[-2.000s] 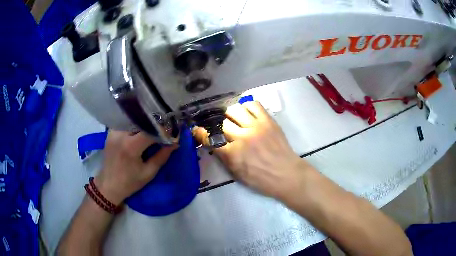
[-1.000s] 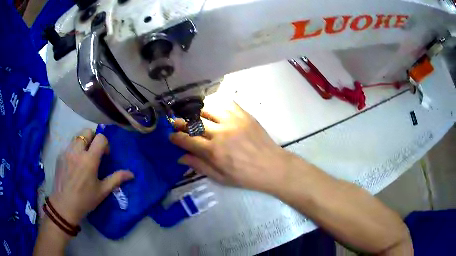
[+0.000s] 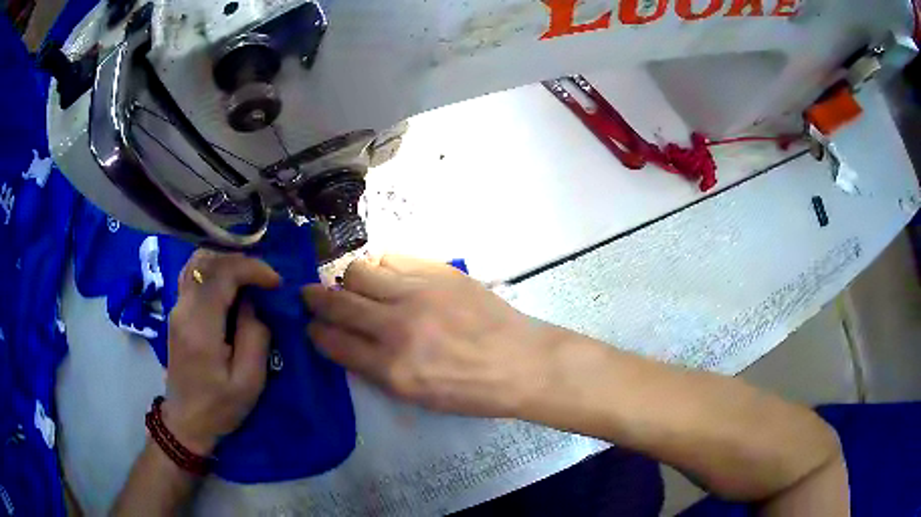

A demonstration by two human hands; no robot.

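Note:
A royal blue workpiece [image 3: 303, 414] lies on the machine bed, its upper end under the needle area and its rounded end towards me. My left hand [image 3: 217, 338] grips its left side with fingers curled. My right hand [image 3: 404, 328] pinches its right edge just below the ribbed black knob [image 3: 343, 217]. A small blue end [image 3: 459, 266] shows behind my right hand. The presser foot and needle tip are hidden. The white sewing machine head [image 3: 444, 50] stands above, with its shiny take-up guard [image 3: 131, 172] at the left.
Red-handled snips [image 3: 606, 126] on a red cord lie behind the needle area. A blue piece with white marks [image 3: 131, 273] lies left of my left hand. A heap of blue pieces [image 3: 25, 333] fills the far left. A printed ruler [image 3: 454, 454] runs along the table's front edge.
The workpiece has turned, its rounded end now nearer me; its strap and white buckle have left the front. My left hand has moved in and gripped it. The view has shifted.

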